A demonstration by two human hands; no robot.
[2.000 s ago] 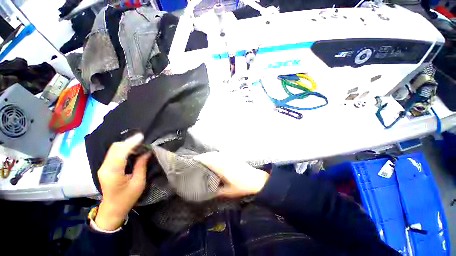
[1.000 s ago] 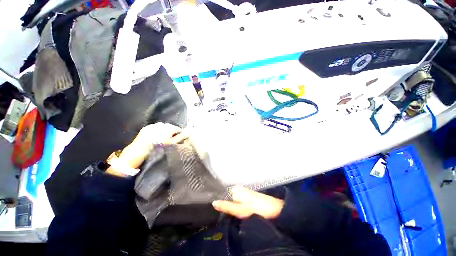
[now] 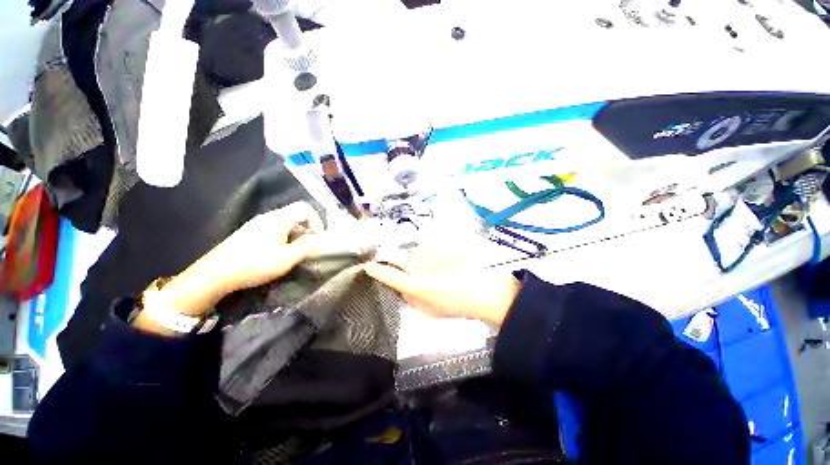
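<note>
The herringbone piece (image 3: 364,313) hangs from my fingertips over the table's front edge, with a dark grey part beside it. The black garment body (image 3: 173,218) lies on the table to the left and under my left arm. My left hand (image 3: 273,245) pinches the fabric edge just in front of the presser foot (image 3: 400,211). My right hand (image 3: 437,283) holds the same edge close beside it. The fingertips nearly meet. Glare hides whether the edge is under the foot.
The white JACK sewing machine (image 3: 510,73) spans the back. Teal ribbon loops (image 3: 582,213) and dark snips (image 3: 517,242) lie right of the needle. Grey and black cut pieces (image 3: 118,82) are heaped far left by a red box (image 3: 32,241). A blue bin (image 3: 755,363) stands below right.
Both hands have moved forward with the fabric edge, from over my lap to the needle area. The view has moved closer to the machine.
</note>
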